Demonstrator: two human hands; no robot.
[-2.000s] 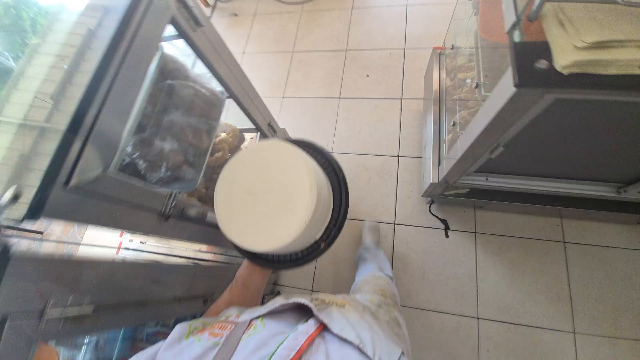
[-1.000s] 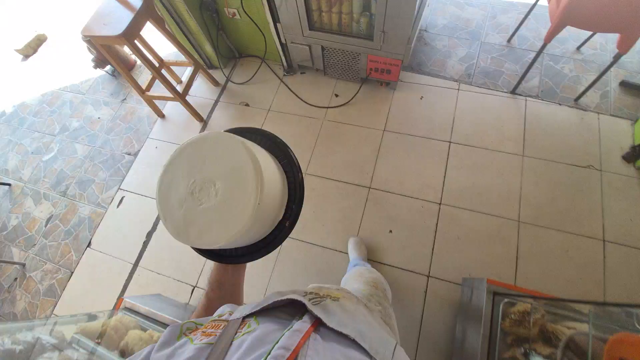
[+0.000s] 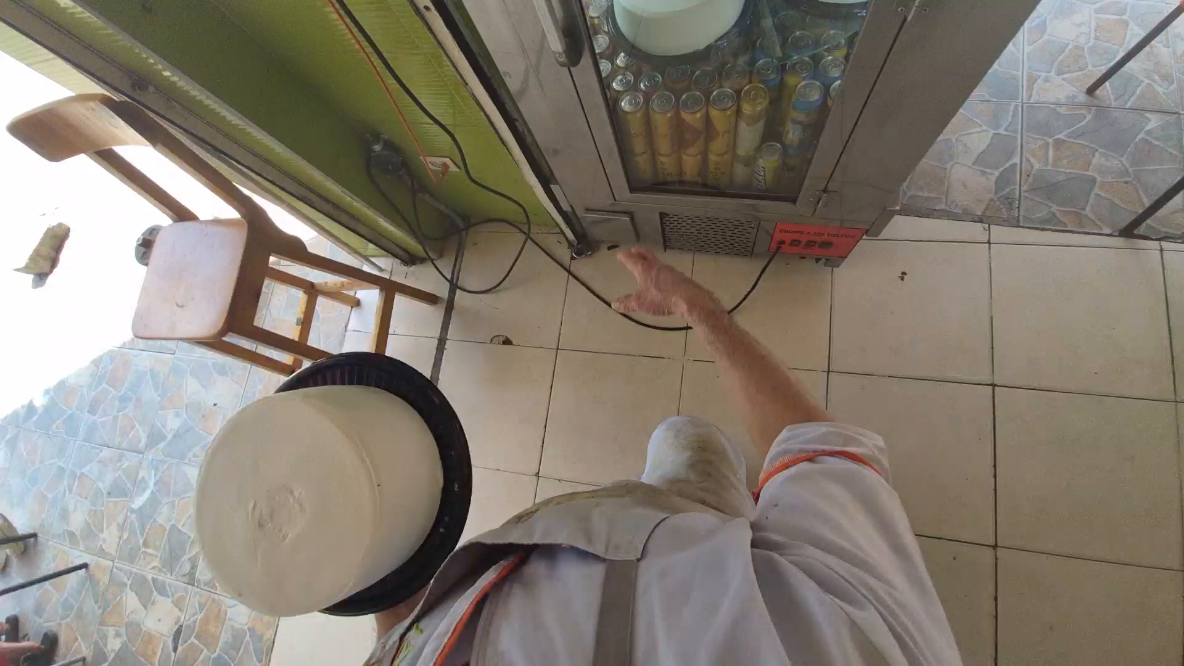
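Note:
A round cake covered in smooth cream-white frosting point(image 3: 287, 499) sits on a black round plastic base point(image 3: 453, 462) at the lower left. My left hand point(image 3: 400, 612) supports the base from below; most of it is hidden under the base and beside my apron. The frosting has a small rough mark on top. My right hand point(image 3: 659, 285) reaches forward with its fingers apart and nothing in it, in front of the lower part of a metal-framed display fridge point(image 3: 601, 139). Behind the fridge's glass door are rows of cans point(image 3: 708, 129) and a white round cake point(image 3: 680, 20) above them.
A wooden high chair point(image 3: 190, 277) stands at the left, close beyond the cake. A black cable point(image 3: 638, 322) loops across the tiled floor by the green wall point(image 3: 314, 102). Metal furniture legs point(image 3: 1152, 203) show at the right edge.
The view has moved from the display counters towards the fridge, which is now much nearer. My right hand has come into view, stretched forward. The cake stays held on the left side.

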